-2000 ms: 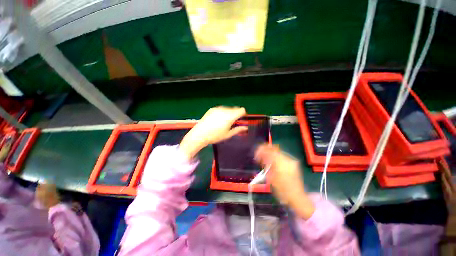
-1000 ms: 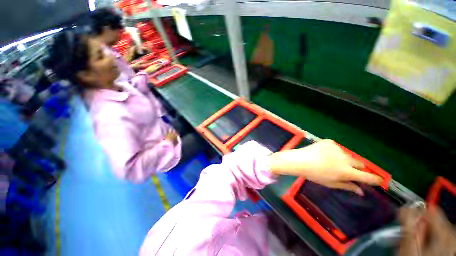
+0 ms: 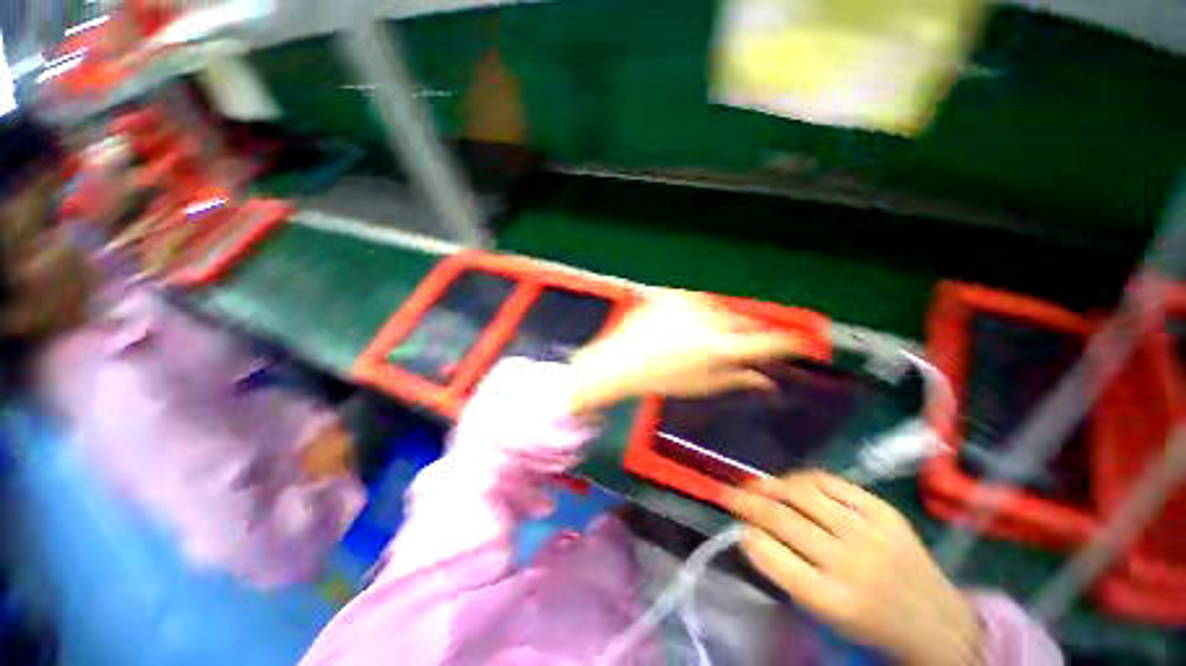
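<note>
A dark tablet point(image 3: 767, 423) lies in a red-orange foam tray point(image 3: 650, 458) in front of me. My left hand point(image 3: 683, 349) lies over the tray's upper left part, fingers spread at the tablet's upper edge. My right hand point(image 3: 845, 553) is at the tablet's lower right edge, fingers extended; blur hides whether it holds anything. A white cable point(image 3: 689, 572) hangs below, beside my right fingertips. A white cable piece point(image 3: 900, 445) with a connector lies right of the tablet, blurred.
Two tablets in foam trays point(image 3: 414, 377) lie to the left on the green bench. More trays with tablets point(image 3: 956, 390) stand at the right behind blurred cables. A person in pink point(image 3: 195, 403) sits at the left. A yellow sheet point(image 3: 845, 59) hangs on the green wall.
The view has swung left and then partly back. My left hand stays over the tablet's upper edge. My right hand now shows flat at its lower right edge.
</note>
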